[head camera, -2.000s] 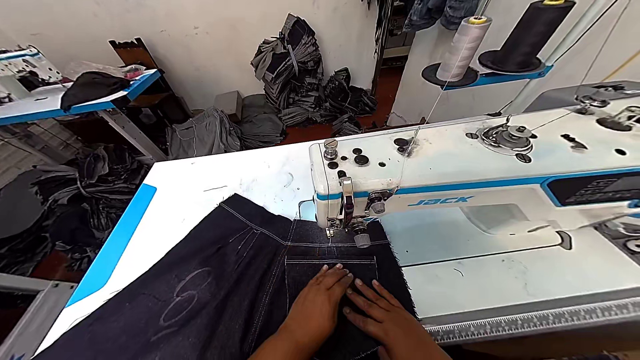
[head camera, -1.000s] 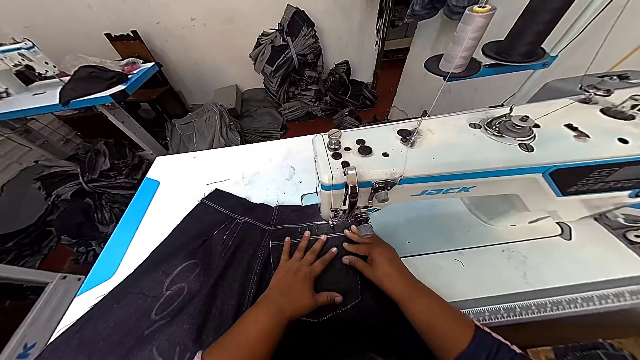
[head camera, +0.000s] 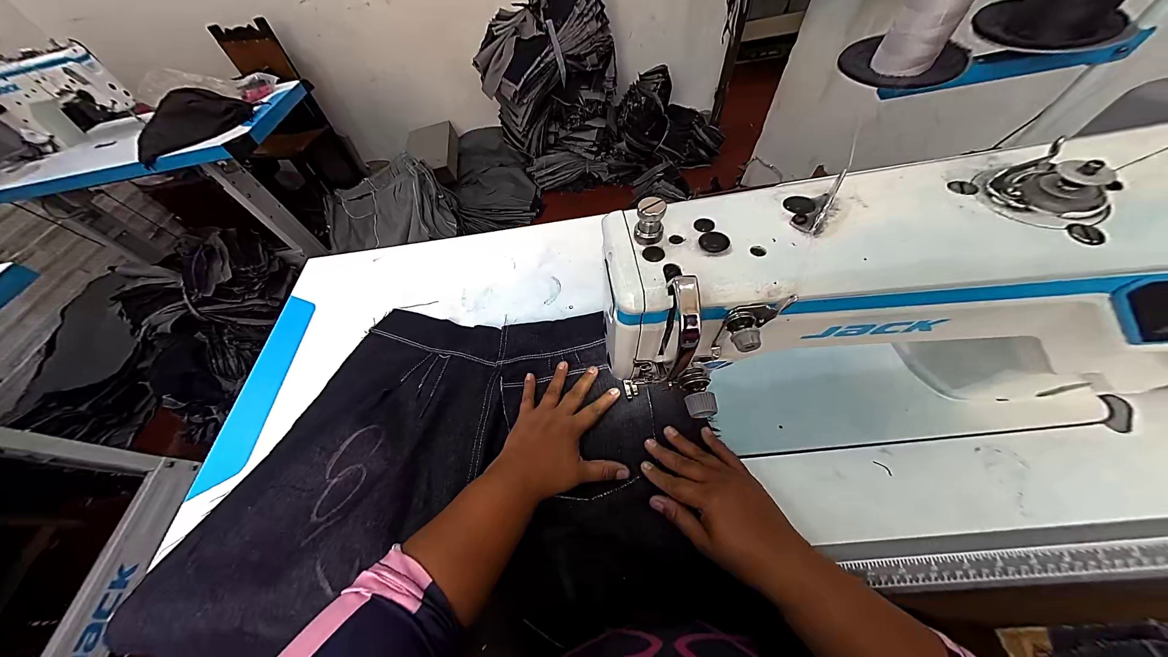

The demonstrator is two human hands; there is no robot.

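Note:
Dark denim trousers (head camera: 301,456) with light stitching and a chalk mark lie across the white sewing table. Their patch pocket (head camera: 611,438) is partly beneath the head of a Jack industrial sewing machine (head camera: 912,301). My left hand (head camera: 552,438) rests flat on the pocket's left part, fingers spread, just left of the presser foot (head camera: 631,389). Below and right of the foot, my right hand (head camera: 712,493) lies on the denim by the pocket's right edge, fingers slightly apart. Neither hand grips the cloth. The needle tip cannot be made out.
A ruler strip (head camera: 1004,561) runs along the table's near edge. Thread cones (head camera: 922,41) stand behind the machine. Bundled dark fabric pieces (head camera: 547,91) are heaped by the wall, with more fabric (head camera: 192,328) at the left. Another sewing table (head camera: 182,155) stands at the back left.
The denim has shifted left under the machine since the earliest frame. My left hand has moved left with its fingers spread. Since the middle frame, my right hand has come down from beside the needle area.

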